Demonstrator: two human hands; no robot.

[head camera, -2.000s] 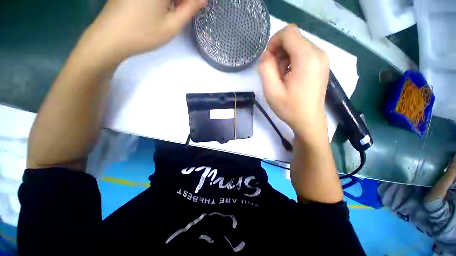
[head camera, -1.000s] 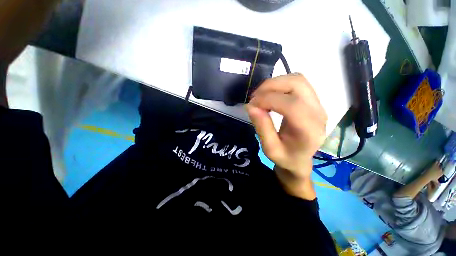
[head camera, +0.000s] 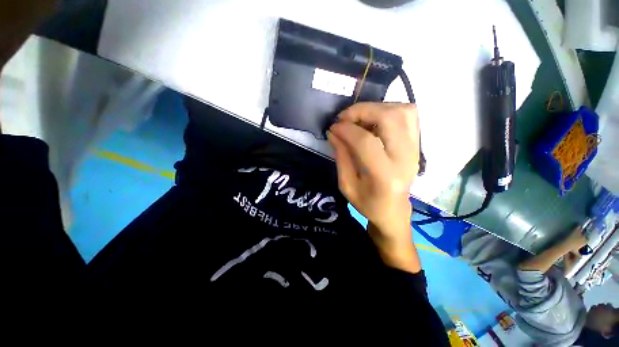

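Note:
A black flat housing [head camera: 298, 95] lies on the white sheet [head camera: 183, 47] near the front edge, slightly tilted in view. A thin yellow rubber band [head camera: 366, 73] crosses its right part, beside a white label [head camera: 334, 82]. My right hand [head camera: 377, 156] is at the housing's lower right edge, thumb and forefinger pinched together there; whether a tiny screw is between them cannot be told. The hand hides that corner and part of the unit's cable [head camera: 410, 88]. My left hand is out of the picture; only a dark blurred part of the arm shows at the upper left.
A black electric screwdriver [head camera: 499, 129] lies right of the housing, bit pointing to the far side, cord running back left. A blue basket [head camera: 565, 150] of orange rubber bands stands beyond it on the green bench. The round disc's edge [head camera: 385, 2] shows at the top. Another person [head camera: 553, 291] is at lower right.
My right hand has moved from beside the disc down to the housing's lower edge. My left hand has left the picture. The view has shifted, so the disc is nearly out of frame.

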